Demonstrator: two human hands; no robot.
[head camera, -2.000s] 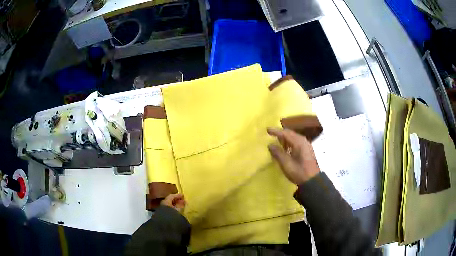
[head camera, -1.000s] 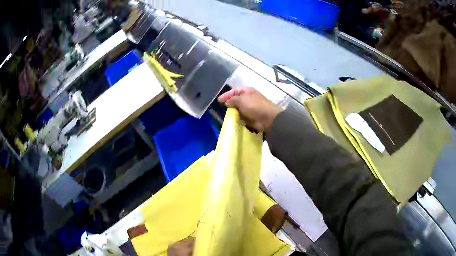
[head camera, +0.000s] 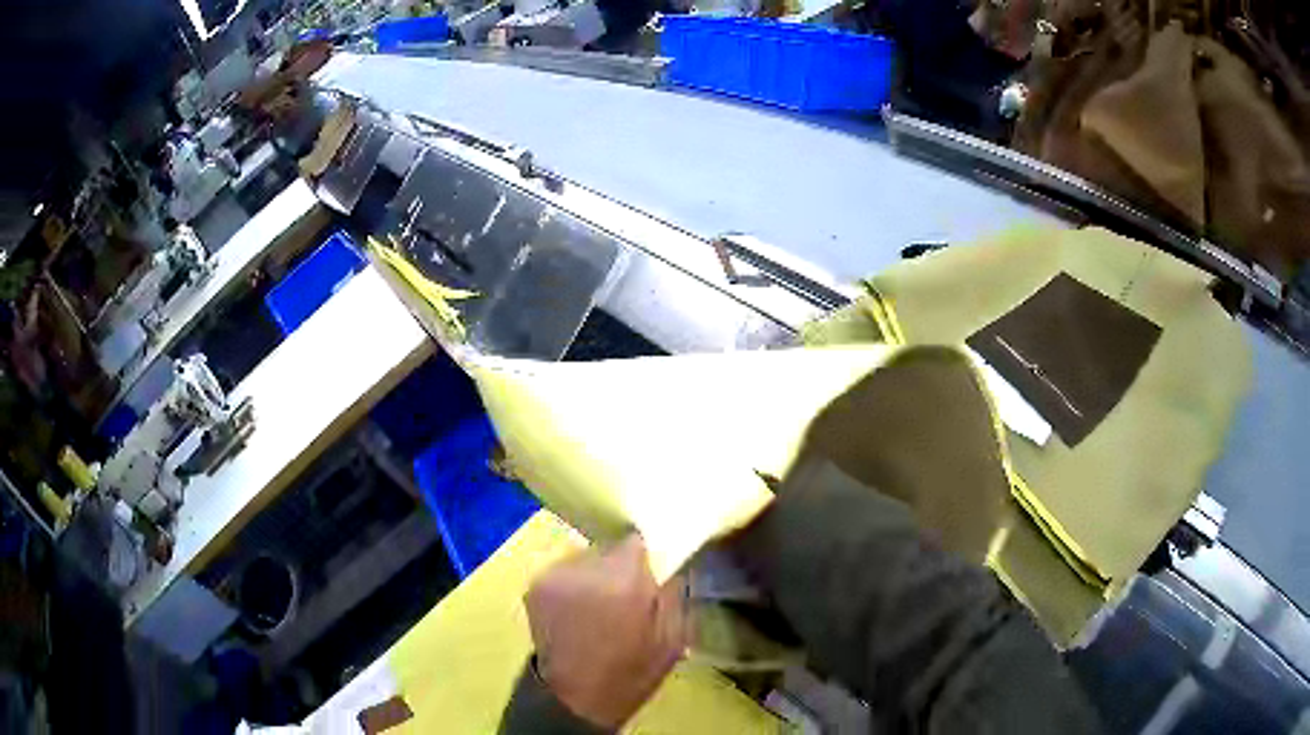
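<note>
A large floppy bag piece (head camera: 632, 431), yellow on one face and tan on the other, is raised and curved in front of me. My left hand (head camera: 604, 632) is closed on its lower edge. My right sleeve reaches up to the raised piece, and the piece hides my right hand. More yellow fabric (head camera: 474, 625) lies below, with a small brown tab (head camera: 385, 715). To the right, tan pieces with yellow edges (head camera: 1149, 488) lie stacked. The top one has a dark brown zip panel (head camera: 1070, 359) and a partly covered white flap (head camera: 1023, 412).
A pale grey-blue conveyor belt (head camera: 647, 165) runs behind the work. A metal tray (head camera: 539, 259) and yellow strips (head camera: 417, 287) lie beyond the piece. A blue bin (head camera: 467, 488) is below left, another blue bin (head camera: 776, 61) past the belt. A white table (head camera: 309, 388) and sewing machines stand left.
The yellow piece has been lifted and opened out rightward, partly overlapping the tan stack. My left hand has come into view on its edge. My right hand has gone behind the piece.
</note>
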